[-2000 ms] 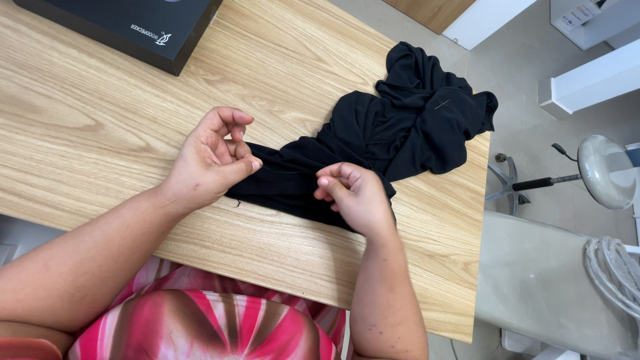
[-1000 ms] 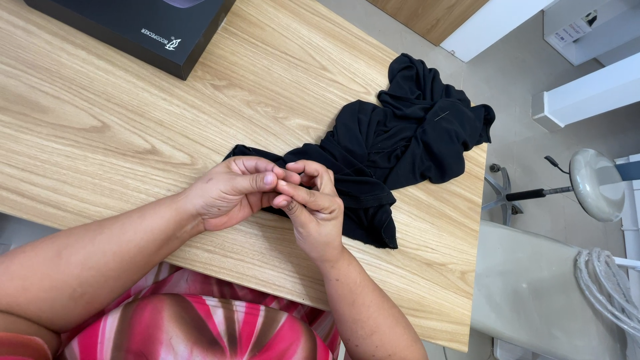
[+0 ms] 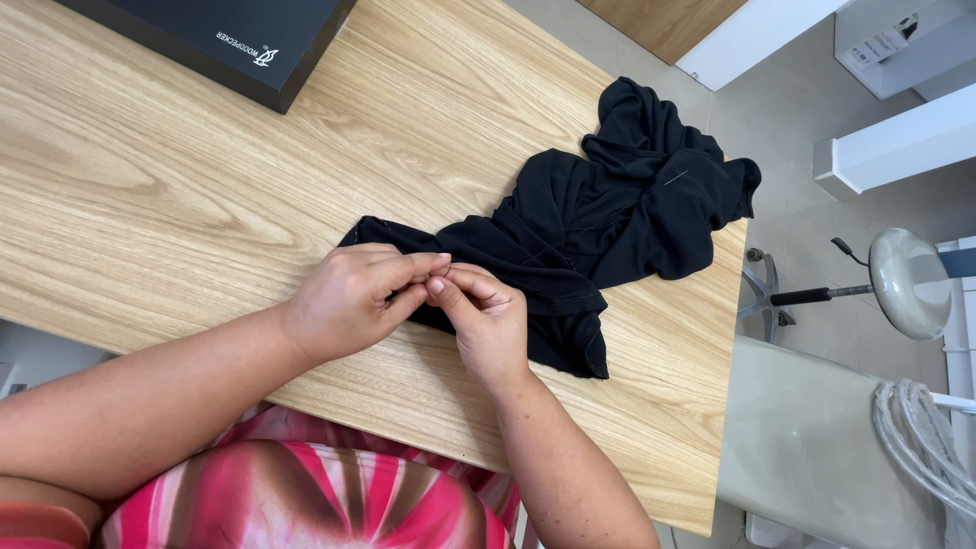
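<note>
A crumpled black cloth garment lies across the wooden table, and a needle is stuck in its upper right part. My left hand and my right hand meet fingertip to fingertip over the cloth's lower left part. Between the pinched fingers a short bit of dark thread shows, held at the tips of both hands. The rest of the thread cannot be made out against the black cloth. My palms hide part of the cloth below them.
A black box with a Woodpecker logo sits at the table's upper left. The wooden table ends at the right beside a grey padded seat with coiled clear tubing. A wheeled stool stands beyond.
My hands were apart over the cloth two seconds ago, then came together. They remain together, with the fingertips now pinched closely.
</note>
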